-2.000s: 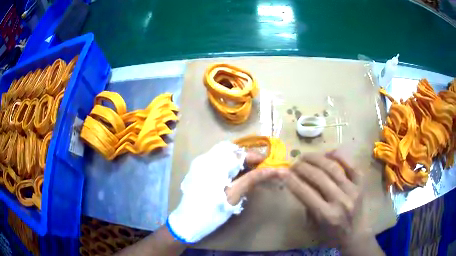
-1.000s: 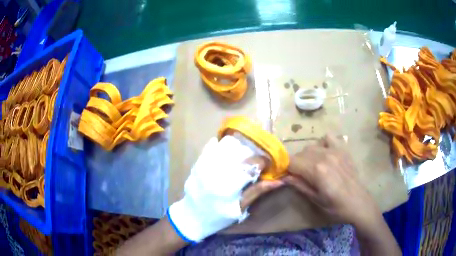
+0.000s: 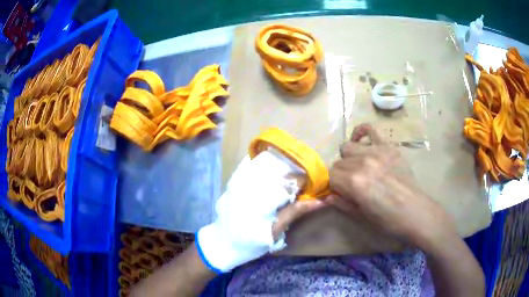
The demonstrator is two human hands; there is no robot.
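My left hand point(image 3: 255, 203), in a white knit glove with bare fingertips, holds an orange looped piece point(image 3: 296, 155) over the cardboard sheet point(image 3: 284, 116). My bare right hand point(image 3: 371, 174) has its fingers at the lower right end of the loop; its fingertips there are partly hidden. A white glue cup point(image 3: 388, 96) sits on the clear patch point(image 3: 377, 123), with a thin pale stick point(image 3: 419, 94) resting across it. Stacked orange ovals point(image 3: 290, 58) lie at the back of the cardboard.
At left stands a blue crate point(image 3: 87, 151) of orange ovals. Looped pieces with wavy tails point(image 3: 174, 110) lie on the metal plate point(image 3: 168, 185). Loose orange strips point(image 3: 499, 116) and a white squeeze bottle point(image 3: 474, 33) are at right. A green surface point(image 3: 243, 10) is behind.
The camera view has shifted, so the bench things appear higher. The loop has turned from low and flat to raised on my left hand. My right hand stays at its lower end.
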